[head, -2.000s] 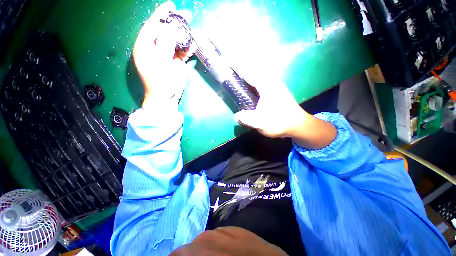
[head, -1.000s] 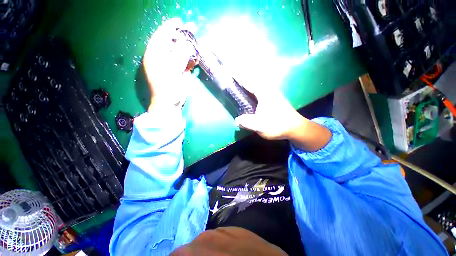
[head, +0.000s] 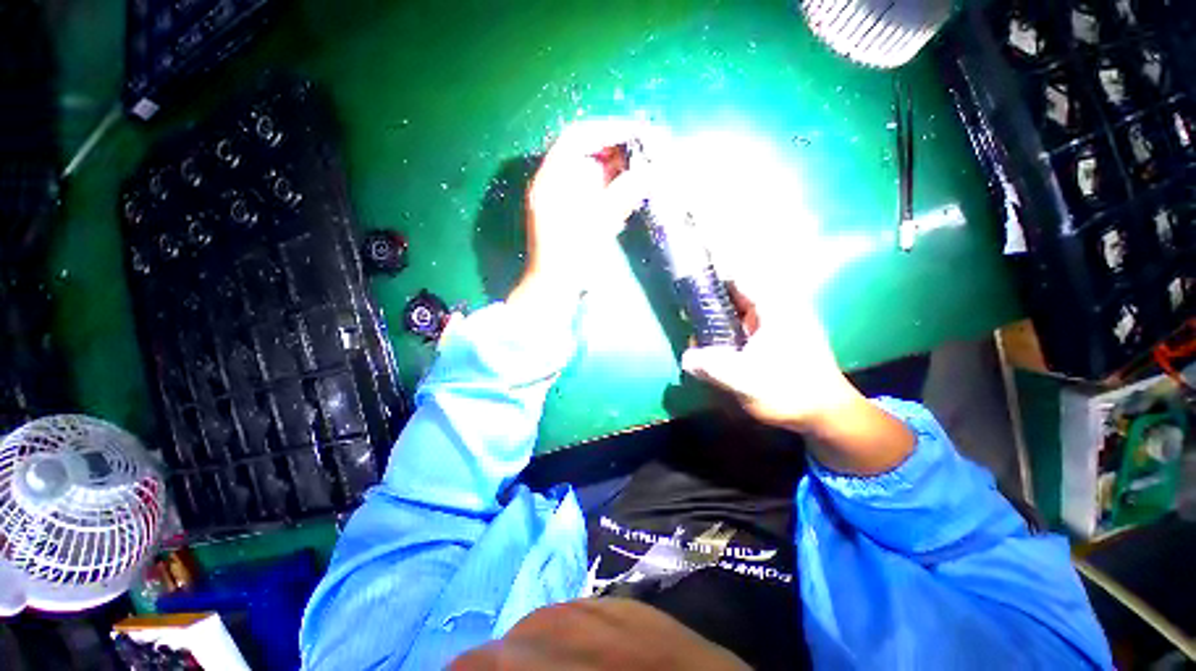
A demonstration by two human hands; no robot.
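My right hand (head: 780,357) grips the ribbed rear end of the black cylindrical power tool (head: 691,269), which slants up and left. My left hand (head: 573,197) is raised at the tool's front end, fingers bent, washed out by glare. A small dark thing shows at its fingertips, likely a round black part; its shape and whether the tool tip touches it cannot be told. Two loose round black parts, one upper (head: 384,250) and one lower (head: 425,315), lie on the green mat (head: 459,118) beside the left blister tray (head: 249,315).
The right blister tray (head: 1108,171) stands at the upper right. A thin dark tool (head: 905,164) lies left of it. A pale lamp head (head: 881,26) is at the top. A white fan (head: 76,511) stands at lower left. An open box with a green board (head: 1141,459) is at right.
The view has shifted, so bench things sit lower and mostly further right; the pale lamp head now shows. Both hands still hold at the tool, which stands a little steeper. The left fingers have turned.
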